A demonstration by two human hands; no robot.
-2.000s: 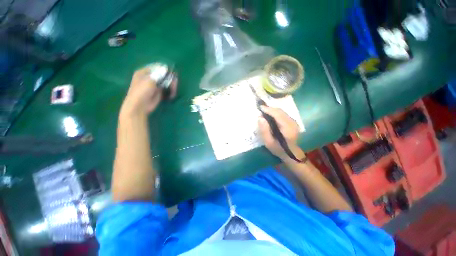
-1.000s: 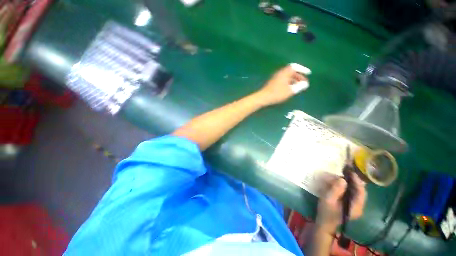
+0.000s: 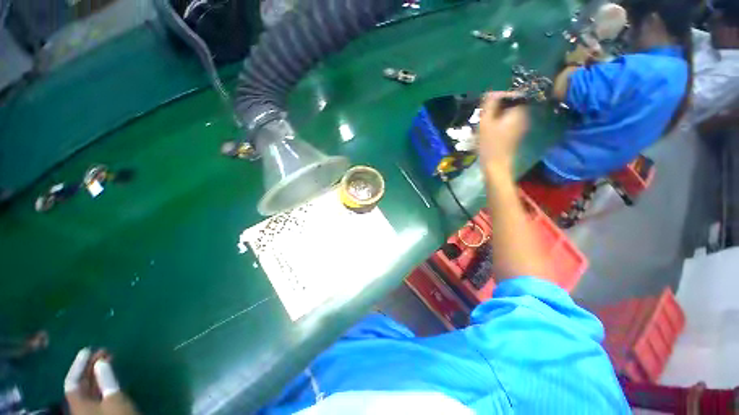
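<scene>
My left hand [image 3: 96, 389] is at the bottom left edge, partly cut off, with white coverings on its fingertips. The fingertips are near each other, and whether they hold something small is unclear. My right hand [image 3: 502, 134] is raised beyond the blue and black soldering station [image 3: 431, 136], its fingers closed around a dark object that is too blurred to name. The white work sheet [image 3: 324, 251] lies near the bench's front edge. The round yellow tip cleaner pot [image 3: 361, 188] sits at the sheet's far corner. The soldering iron cannot be made out.
A clear extraction cone [image 3: 300, 172] on a ribbed hose [image 3: 284, 69] stands over the sheet's far edge. Small assemblies [image 3: 96, 180] lie along the far bench. Tweezers [image 3: 416, 186] lie right of the pot. Red bins [image 3: 551, 243] are below the edge. Another person [image 3: 624, 105] works at the right.
The view has swung right. My right hand has left the sheet and moved right, past the soldering station. My left hand is now at the lower left, away from the sheet.
</scene>
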